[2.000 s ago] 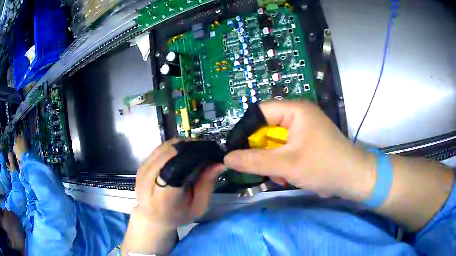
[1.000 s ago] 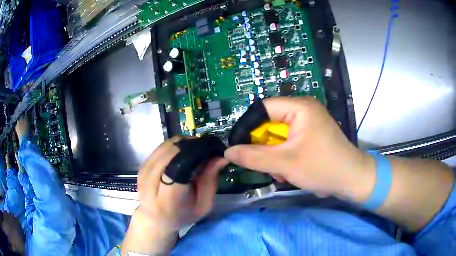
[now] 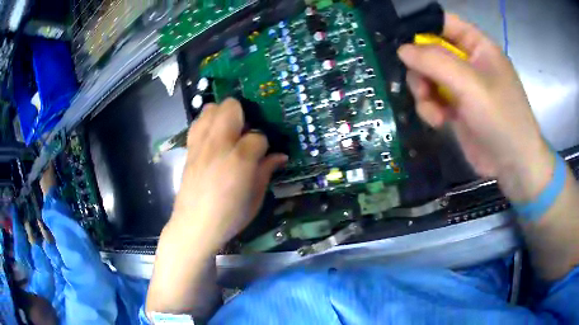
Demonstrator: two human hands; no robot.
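Note:
The green main circuit board (image 3: 330, 114) lies in its black pallet (image 3: 416, 152) in front of me. My left hand (image 3: 225, 159), with black coverings on fingers, reaches over the board's left part. Its fingertips point down at the board and are largely hidden, so I cannot tell what they hold. My right hand (image 3: 466, 82) is raised beyond the board's right edge. It holds yellow box capacitors (image 3: 441, 44) between the black-covered finger, thumb and palm. White-topped electrolytic capacitors (image 3: 200, 92) stand at the board's upper left, beside my left hand.
Metal clamps (image 3: 330, 240) lie along the pallet's near edge. A green board strip (image 3: 197, 25) runs along the far edge. A paper piece (image 3: 167, 76) and a blue parts bin (image 3: 47, 89) are to the left. A co-worker's blue sleeve (image 3: 70, 254) is at far left.
My hands have parted. My right hand has moved up and right with the yellow capacitors; my left has moved up onto the board's left part. The view has shifted slightly.

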